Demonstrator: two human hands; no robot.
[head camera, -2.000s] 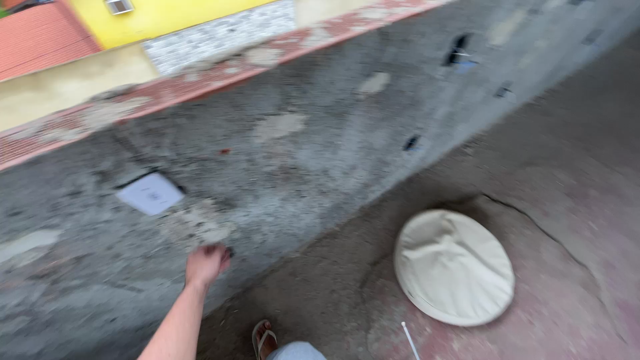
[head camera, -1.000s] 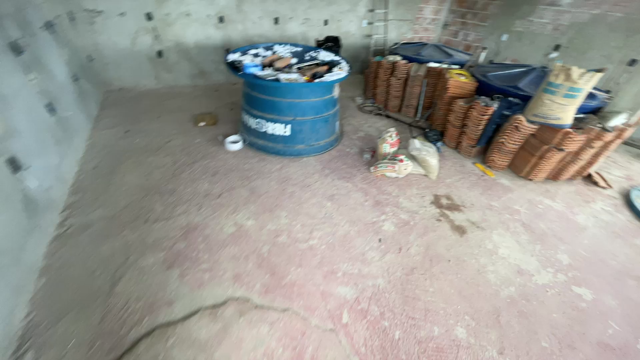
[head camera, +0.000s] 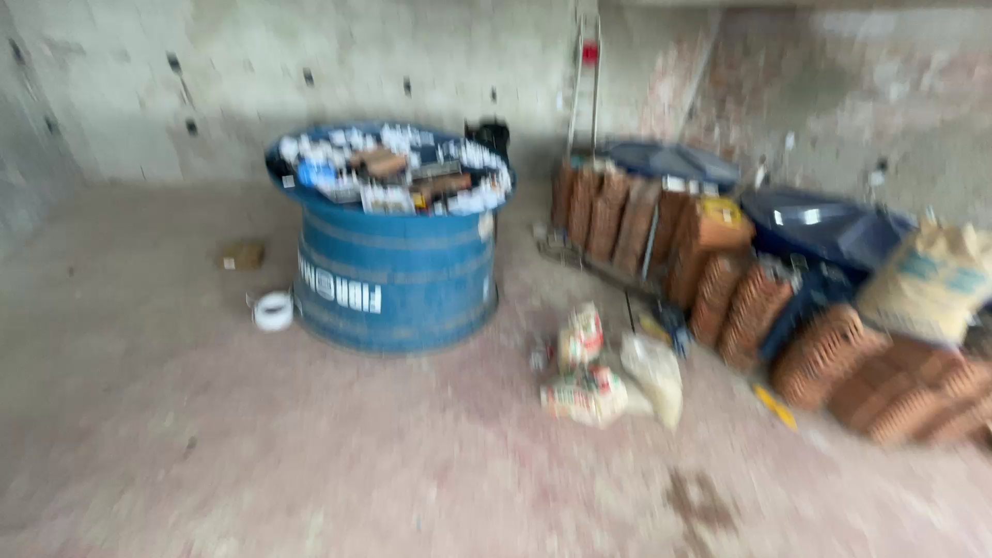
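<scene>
Neither my left hand nor my right hand shows in the head view now. Ahead stands a large blue plastic water tank (head camera: 395, 271), upside down, with a blue lid or rim (head camera: 275, 167) on top. Many small white pieces, brown blocks (head camera: 380, 163) and a blue item (head camera: 316, 173) are spread over it, blurred. A roll of white cable or tape (head camera: 273, 311) lies on the floor at the tank's left. To the right of the tank, several plastic bags with contents (head camera: 585, 395) sit on the floor.
Stacked clay roof tiles (head camera: 744, 325) line the right side, with dark blue lids (head camera: 821, 225) behind them and a paper sack (head camera: 930, 279) on top. A metal ladder (head camera: 585, 85) leans on the back wall. A yellow object (head camera: 775, 406) and a small brown box (head camera: 242, 254) lie on the floor.
The view has swung from the low wall and round cream object to the tank and tiles, which now look nearer. A hand visible two seconds ago is out of view.
</scene>
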